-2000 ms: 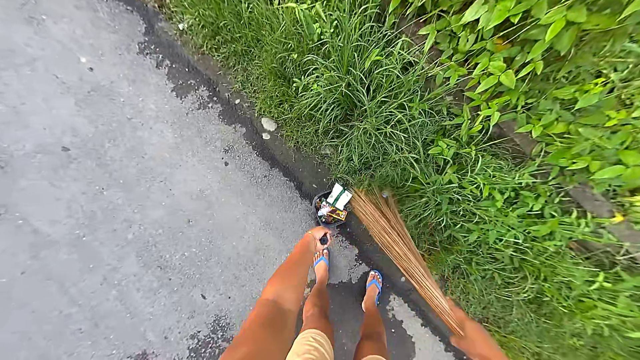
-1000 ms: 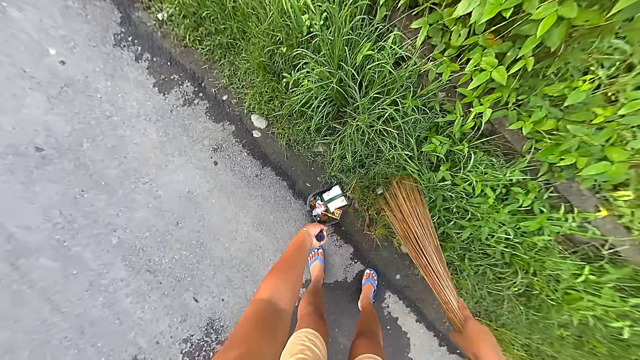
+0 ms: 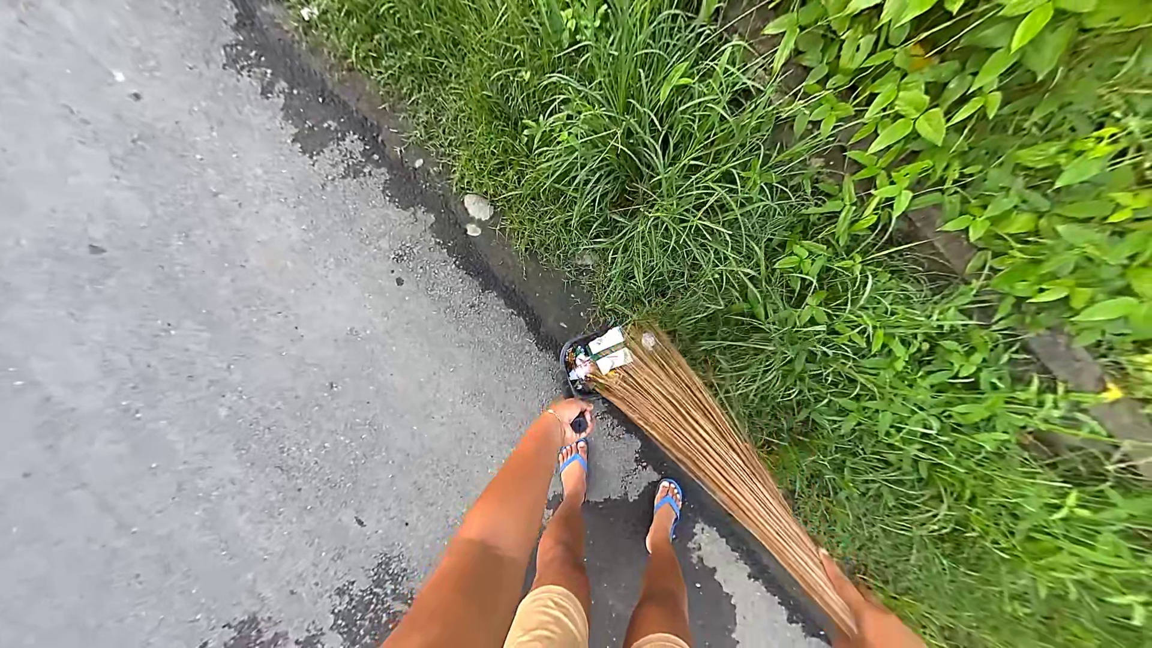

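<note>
My left hand [image 3: 572, 419] is closed around the dark handle of a black dustpan [image 3: 567, 355] at the road's edge. Litter [image 3: 582, 365], including white pieces with a green band, lies in the pan. My right hand [image 3: 859, 601] grips the narrow end of a stick broom [image 3: 720, 441] at the lower right. The broom's spread bristle tips reach the pan's right side and touch or overlap the white litter there. A small pale round thing [image 3: 648, 340] shows among the tips.
Grey asphalt [image 3: 225, 315] spreads on the left. A low kerb [image 3: 531, 279] runs diagonally beside tall grass [image 3: 648, 135] and leafy plants. Pale stones [image 3: 478, 207] lie on the kerb. My feet in blue flip-flops [image 3: 668, 506] stand just below the dustpan.
The broom's bristles have moved left from the grass edge to the dustpan since one second ago. My left hand still holds the pan by its handle.
</note>
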